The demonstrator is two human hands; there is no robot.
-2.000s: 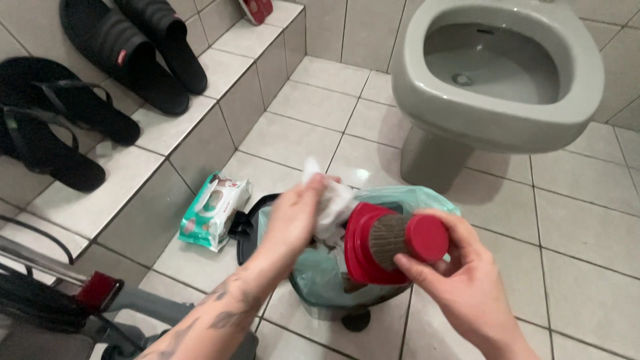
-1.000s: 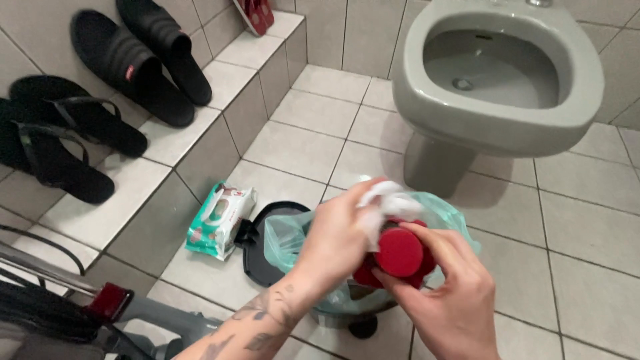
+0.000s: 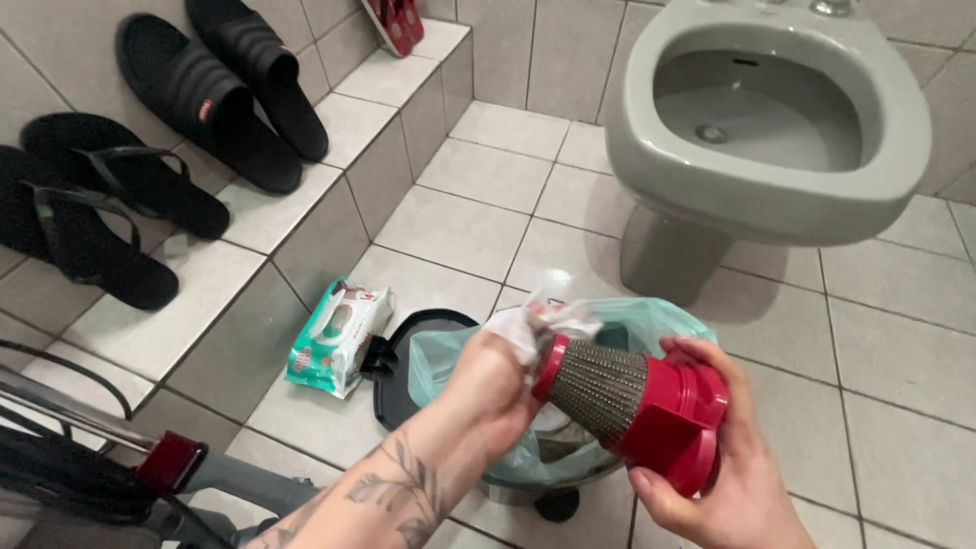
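Over a small waste bin with a green plastic liner (image 3: 663, 316), my right hand (image 3: 724, 450) grips the red body of a vacuum cleaner's cone filter (image 3: 602, 381). The cone's dusty grey mesh points left, ending in a red cap. My left hand (image 3: 496, 381) has a crumpled white wipe (image 3: 541, 324) in its fingers, held at the cap end; the fingertips are partly hidden by the wipe. Below the hands the bin's opening shows grey-brown waste. The bin's black lid (image 3: 393, 396) lies open to its left, beside a green and white pack of wipes (image 3: 339, 335).
A grey bidet (image 3: 762, 198) stands at the upper right. Black slides (image 3: 206, 99) and black flip-flops (image 3: 114, 183) rest along a tiled ledge (image 3: 267, 221) at left, with a red item farther back. A grey tube and black cord (image 3: 69, 450) occupy the lower left.
The filter has turned from cap toward the camera to lying sideways, mesh exposed, cap to the left. My left hand with the wipe is now at the cap end.
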